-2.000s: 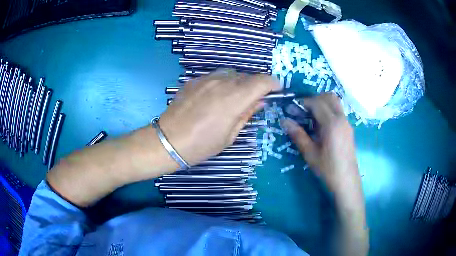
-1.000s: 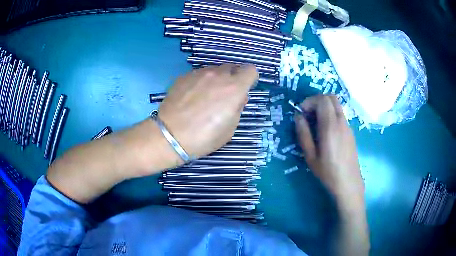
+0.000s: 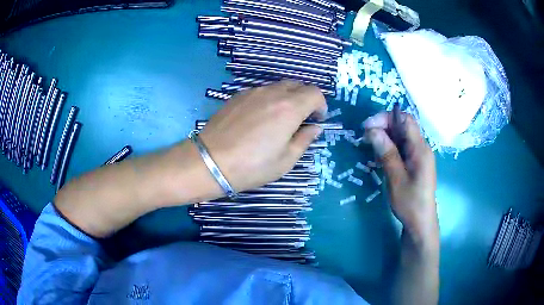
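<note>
My left hand [image 3: 262,131], with a bracelet at the wrist, is over the central rows of metal tubes [image 3: 286,56]. Its thumb and fingertips pinch a metal tube [image 3: 331,125] whose end sticks out to the right; the hand hides the rest. My right hand [image 3: 408,161] is to the right of that end, not touching it, with thumb and fingers curled. A small white piece [image 3: 357,141] lies at its fingertips; I cannot tell whether it is held. Loose white pieces [image 3: 361,71] lie above and between the hands.
A clear plastic bag [image 3: 444,86] with white contents is at the upper right. Other tubes [image 3: 27,113] are at the far left, with a single tube [image 3: 118,156] by my left forearm. Thin rods [image 3: 516,241] are at the lower right. A blue basket [image 3: 15,220] is at the lower left edge.
My left hand has moved slightly right and down from the tube row, and a tube end now shows at its fingertips. My right hand has shifted a little right. Several white pieces lie more spread out.
</note>
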